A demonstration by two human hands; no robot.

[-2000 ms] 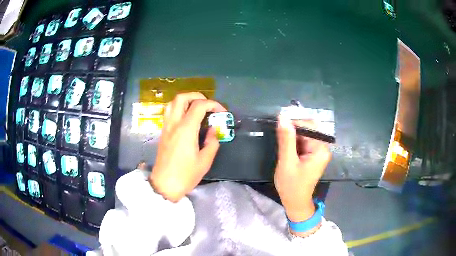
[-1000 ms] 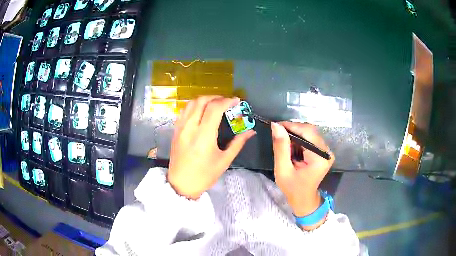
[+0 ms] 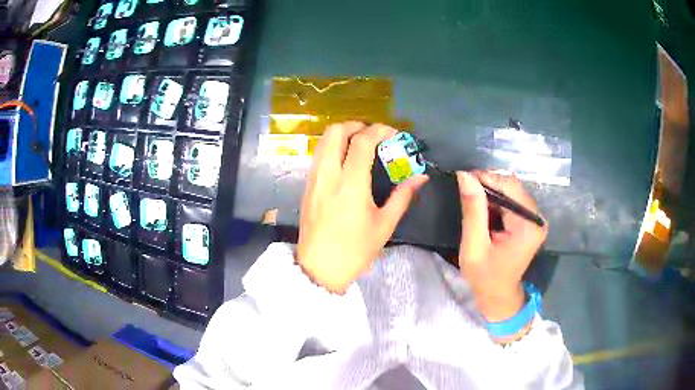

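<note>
My left hand [image 3: 347,202] holds a small rounded cyan-white circuit board module [image 3: 401,158] between thumb and fingers, tilted, above the mat. A yellow tape patch [image 3: 399,169] shows on its lower part. My right hand [image 3: 499,236] holds dark tweezers [image 3: 512,206] like a pen, with the thin tip pointing left at the module's right edge. Whether the tip touches the module is too small to tell. A wide amber tape sheet [image 3: 335,97] lies on the mat behind my left hand, which hides its lower right part.
A black component tray [image 3: 183,293] with cyan modules and some empty pockets stands at the left. A shiny pale film strip [image 3: 533,156] lies right of centre. A long copper-orange strip [image 3: 670,145] is at the right. Cardboard boxes [image 3: 114,364] are at the lower left.
The head view has shifted, so the bench things appear further right. My left hand has lifted the module off its earlier level pose and tilted it. The tweezers tip stays close by the module.
</note>
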